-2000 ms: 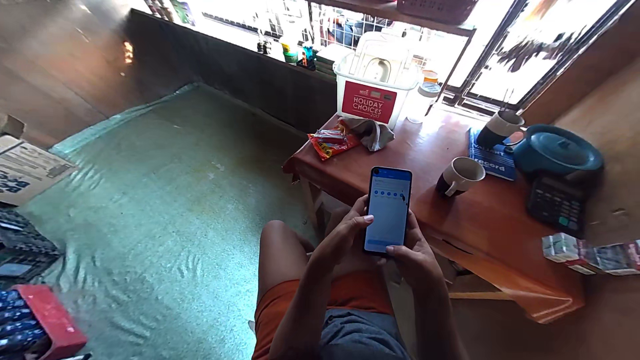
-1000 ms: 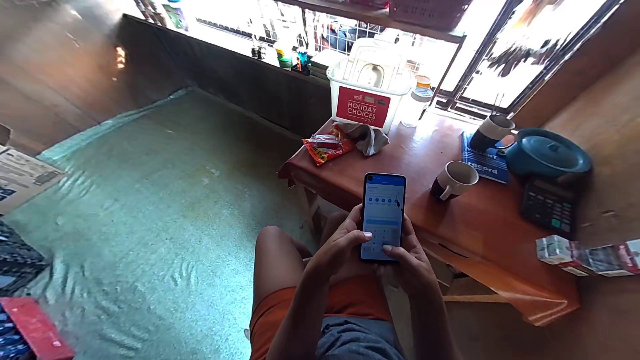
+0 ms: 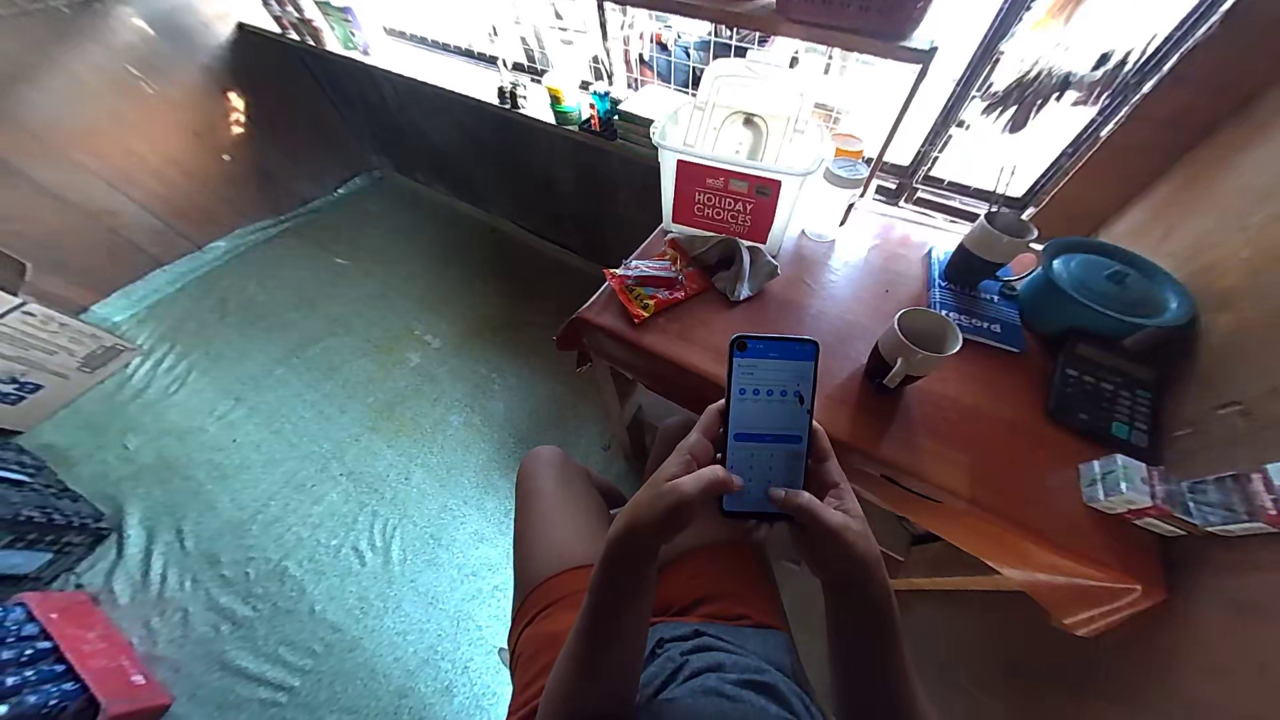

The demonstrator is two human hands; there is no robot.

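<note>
A smartphone (image 3: 769, 425) is held upright above my lap, its screen lit with a row of round marks, a bar and a keypad. My left hand (image 3: 675, 490) grips its left side, the thumb over the lower left of the screen. Around the right side is my right hand (image 3: 830, 500), its thumb at the lower right. Beyond the phone stands a wooden table (image 3: 800, 300) with a two-tone mug (image 3: 912, 347), an opened red snack packet (image 3: 655, 283) and a crumpled grey cloth (image 3: 738, 266). The fingers behind the phone are mostly hidden.
A lidded plastic bin (image 3: 728, 180) and a jar (image 3: 835, 200) stand at the table's back. To the right are a second mug (image 3: 990, 248) on a blue record book (image 3: 975, 315), a teal lidded pot (image 3: 1105, 285) and a calculator (image 3: 1105, 400). A cardboard box (image 3: 55, 355) lies far left.
My left thumb has moved from the phone's left edge onto the lower screen. A keypad now shows on the screen, where two seconds ago a bar stood near the bottom.
</note>
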